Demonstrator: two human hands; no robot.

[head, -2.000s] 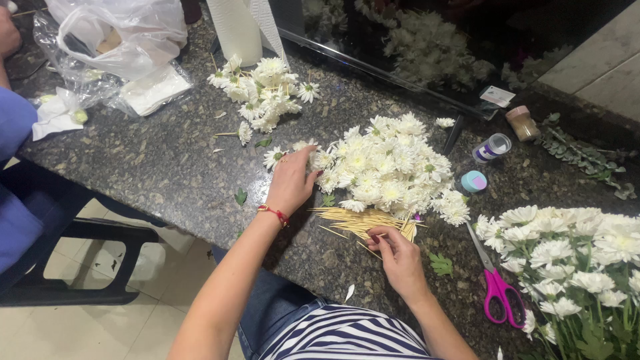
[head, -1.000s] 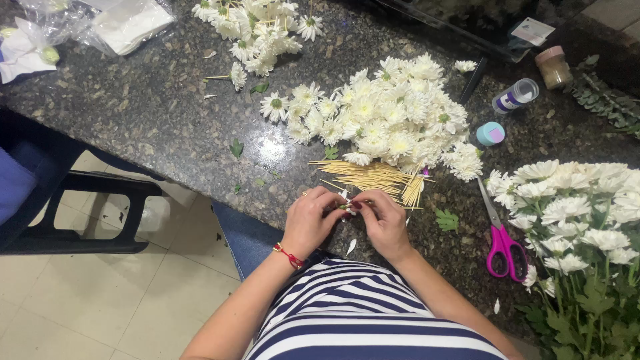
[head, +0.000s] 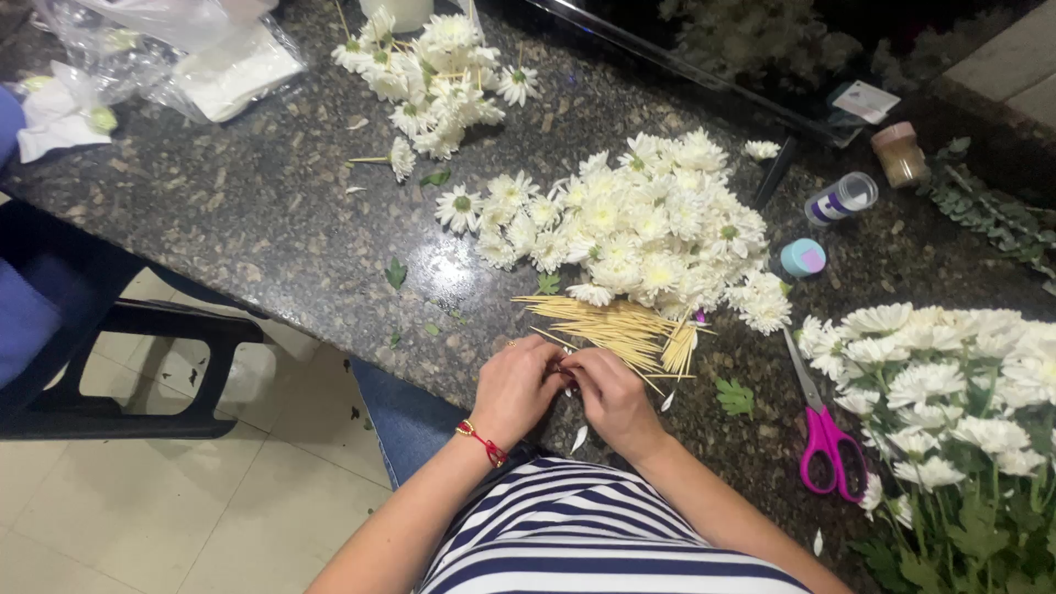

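My left hand (head: 520, 388), with a red bracelet at its wrist, and my right hand (head: 610, 400) meet fingertip to fingertip near the counter's front edge. The fingers pinch something small that they mostly hide; a bit of white shows there. Just beyond them lies a loose pile of wooden toothpicks (head: 610, 326). A heap of cut white chrysanthemum heads (head: 652, 223) rests behind the toothpicks. Farther back at the left, more white flower heads (head: 441, 74) carry wooden sticks. Pink-handled scissors (head: 829, 445) lie with blades parted, right of my right hand.
Stemmed white chrysanthemums (head: 949, 388) lie at the right. A clear jar (head: 841, 198), a blue-lidded container (head: 802, 257) and a brown-filled jar (head: 899, 155) stand behind the scissors. A plastic bag (head: 165, 49) lies back left. A person in blue (head: 33, 313) is beside a black stool (head: 136, 371).
Two seconds ago my left hand was at the flower heap and my right by the toothpicks; both have since come together nearer my body. The view has tilted downward.
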